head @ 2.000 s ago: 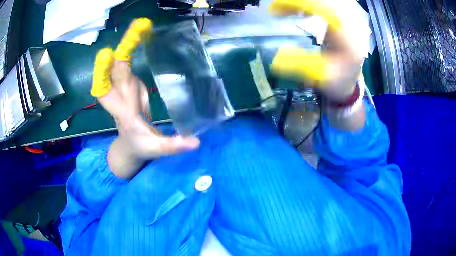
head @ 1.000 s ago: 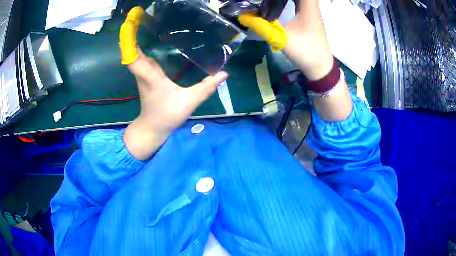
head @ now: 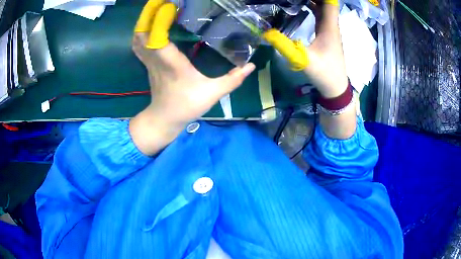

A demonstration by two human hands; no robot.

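A clear, shiny plate [head: 222,31] is at the top centre, held up over the bench. My left hand [head: 177,76], with yellow finger cots on two fingers, holds it between the raised fingers and the thumb at its lower corner. My right hand [head: 323,60] is at its right edge, a yellow-cotted digit near or against the plate; contact is unclear. Its upper fingers are cut off by the top edge. A dark object [head: 293,6], only partly visible, lies behind the plate at the top.
Leaning plates [head: 34,45] stand at the left. Red and black wires with a white plug [head: 45,106] lie on the green bench [head: 96,60]. Tape strips [head: 265,88] are near the front edge. White sheets [head: 360,48] and mesh-patterned wrapping [head: 424,66] are at the right.
The plate and my left hand have moved up and to the right. My right hand has come in from the right to the plate's edge. The dark object behind is less visible.
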